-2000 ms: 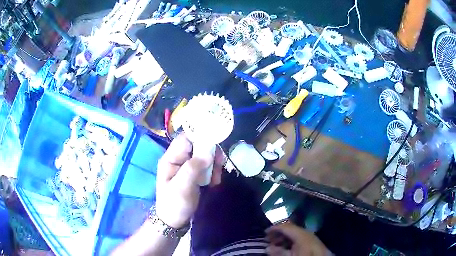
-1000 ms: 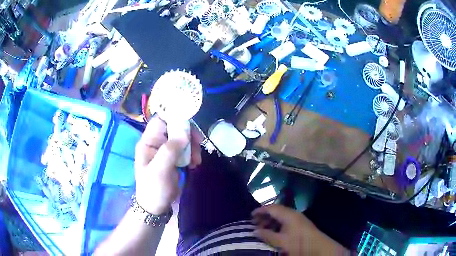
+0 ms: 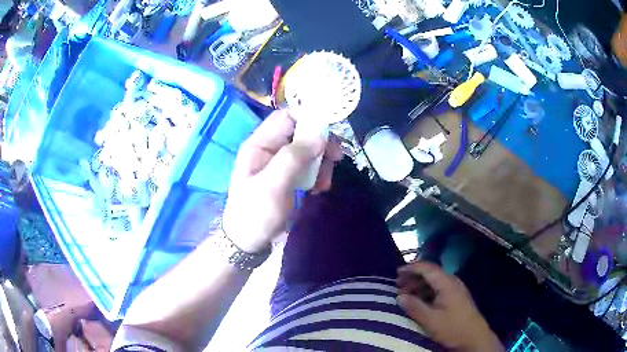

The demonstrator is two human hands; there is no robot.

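A white handheld mini fan point(image 3: 323, 88) is upright in my left hand point(image 3: 275, 161), its round head up and its handle between my thumb and fingers. The near face of the fan is overexposed. My right hand point(image 3: 447, 302) is low, by the striped clothing at my lap, with its fingers curled; I see nothing held in it, but the inside of the fingers is dark.
A blue plastic bin point(image 3: 213, 89) full of white fans stands at left. The bench's board edge point(image 3: 509, 240) runs to the lower right. A yellow screwdriver point(image 3: 467, 90), a black pad point(image 3: 330, 27), loose fans and a purple roll point(image 3: 603, 265) lie on the bench.
The view has shifted, so the bench sits higher and more of the blue bin shows. My left hand still holds the fan; my right hand stays low and curled.
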